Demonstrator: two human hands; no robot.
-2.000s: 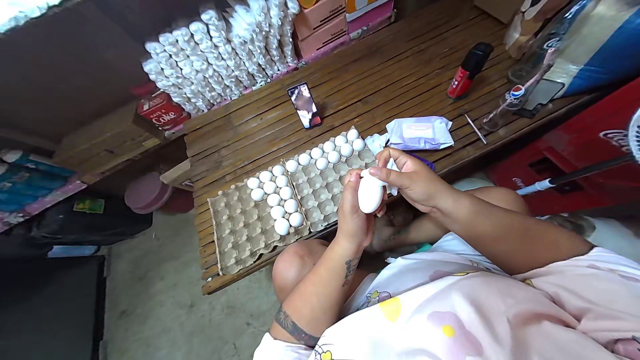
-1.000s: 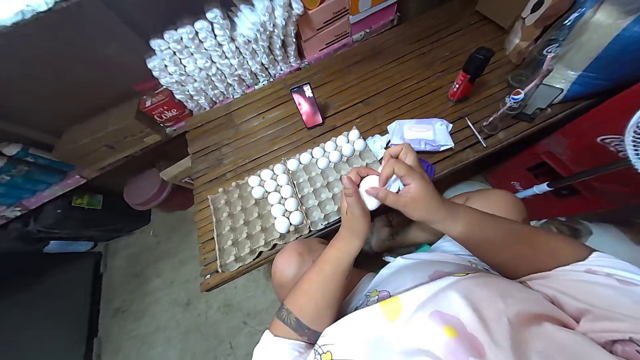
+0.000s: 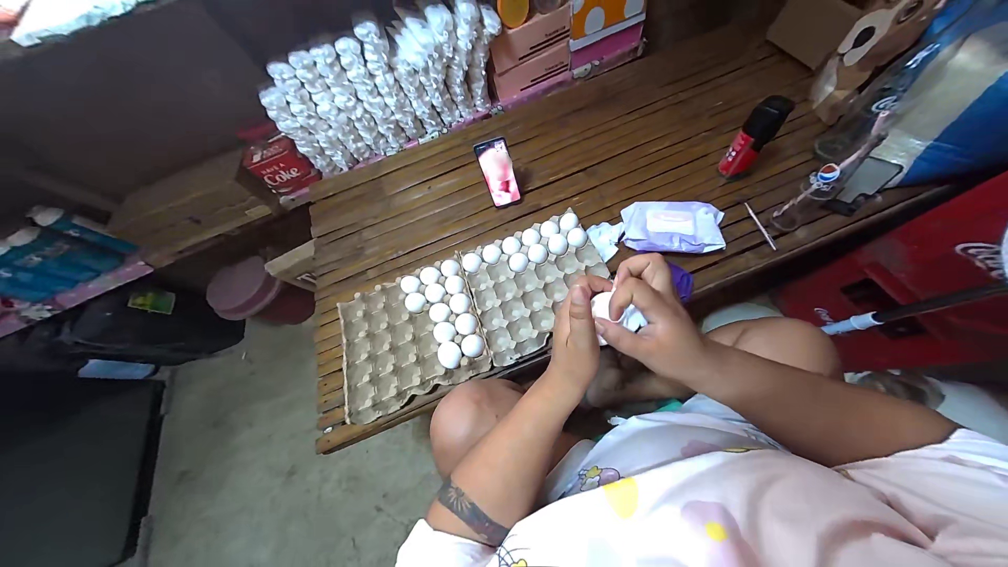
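Observation:
Just above my lap, my left hand [image 3: 576, 335] cups a white egg [image 3: 605, 309] from the left. My right hand [image 3: 652, 315] holds a white wipe [image 3: 632, 318] against the same egg, with thumb and fingers bent around it. To the left lie two joined grey pulp egg trays. The left tray [image 3: 374, 346] has several white eggs in its right columns; the right tray [image 3: 512, 303] has several along its far rows. A purple-and-white wipes packet [image 3: 673, 227] lies beyond my right hand, with a crumpled wipe [image 3: 605, 239] beside it.
On the slatted bamboo table [image 3: 417, 189] a lit phone [image 3: 498, 172] lies past the trays. A red-and-black bottle [image 3: 756, 135], a thin stick [image 3: 760, 226] and a glass bottle [image 3: 807, 197] are at the right. Bagged white goods [image 3: 378, 87] and pink boxes [image 3: 531, 51] line the far edge.
Two seconds ago the egg stood upright and exposed between my hands; now my right fingers are curled over it with the wipe. The eggs in the trays look the same.

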